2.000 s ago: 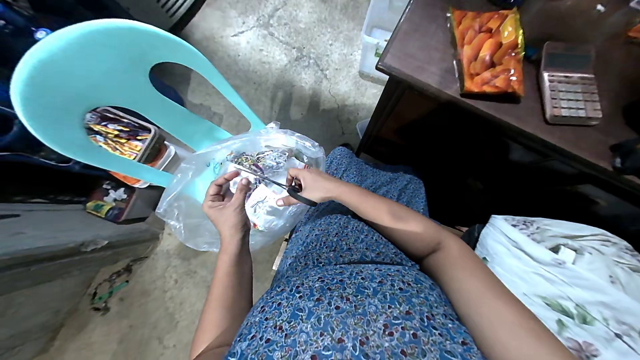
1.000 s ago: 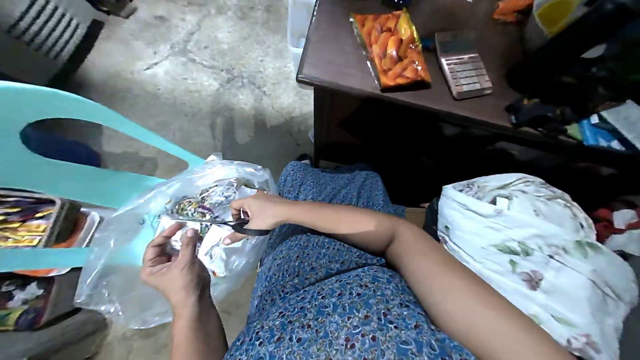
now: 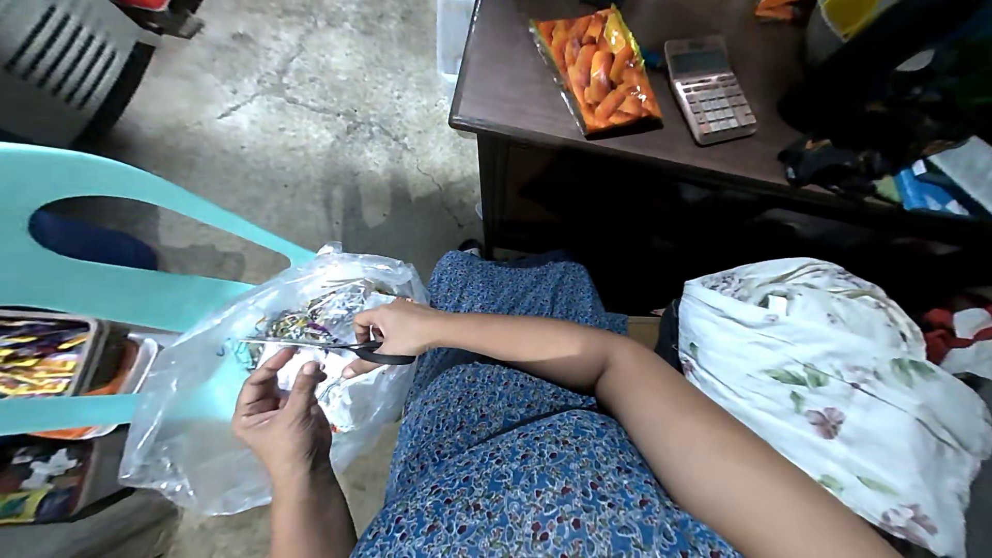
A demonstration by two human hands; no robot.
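A pair of scissors with black handles [image 3: 384, 356] is in my right hand [image 3: 399, 332], its blades pointing left over a clear plastic bag [image 3: 194, 457]. Inside the bag lie a tangle of multicoloured thread-like scraps [image 3: 310, 318] and some white material [image 3: 341, 395]. Just below the blade tips is my left hand [image 3: 287, 411], palm up, with thumb and forefinger raised close together; whether something small is between them cannot be told. The bag rests on a turquoise plastic chair [image 3: 132, 298].
A brown table [image 3: 504, 93] at the upper right bears a packet of orange food [image 3: 601, 70] and a calculator [image 3: 709, 93]. White floral cloth [image 3: 821, 395] is bundled at the right. Trays of colourful packets [image 3: 46, 353] stand beyond the chair at the left.
The view has shifted, showing more of the table and floral cloth. My right hand keeps the scissors above the bag; my left thumb and forefinger stay near the blades.
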